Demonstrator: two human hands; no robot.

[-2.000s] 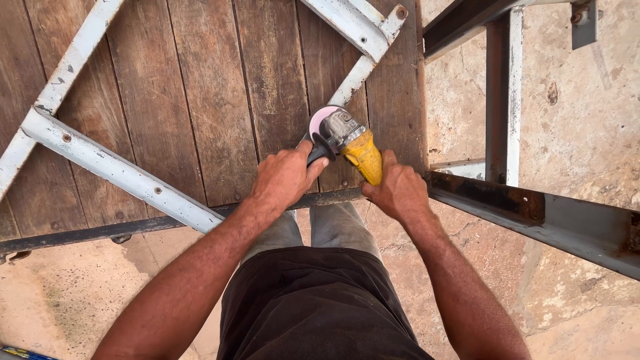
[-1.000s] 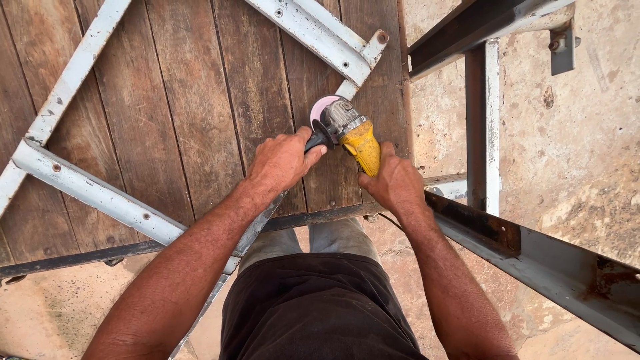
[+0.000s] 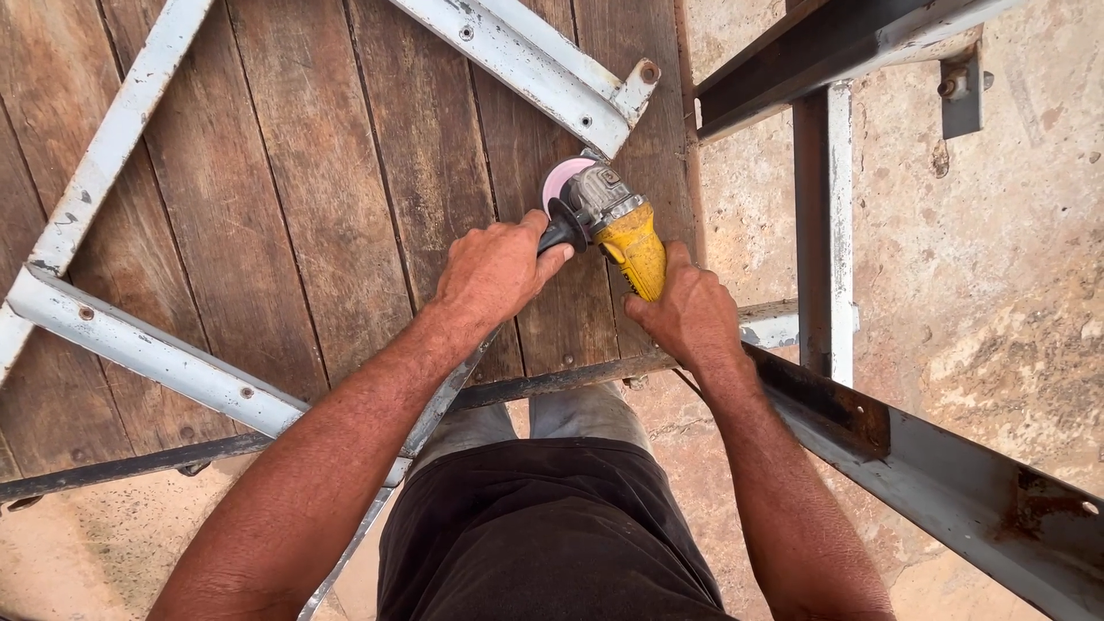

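Both my hands hold a yellow angle grinder [image 3: 634, 246] with a pinkish disc [image 3: 563, 179] over the wooden planks. My left hand [image 3: 496, 267] grips its black side handle [image 3: 562, 228]; my right hand [image 3: 690, 306] is wrapped around the rear of the yellow body. The disc is at the near end of a white-painted metal angle bar [image 3: 535, 69], close to its corner; whether they touch I cannot tell. A short tab with a hole [image 3: 640, 86] sticks out from that corner. Another bar of the frame passes beneath my left hand and forearm.
The white frame's other bars [image 3: 155, 354] lie across the plank tabletop [image 3: 241, 198] at left. A dark, rusty steel frame [image 3: 949, 483] stands at right beside my right forearm, over a worn stone-like floor [image 3: 966, 276]. A dark cable [image 3: 690, 385] hangs near my right wrist.
The white frame and tabletop have shifted left in the view. The grinder's disc, earlier over the lower bar, is now closer to the upper bar's corner. Both hands keep their hold.
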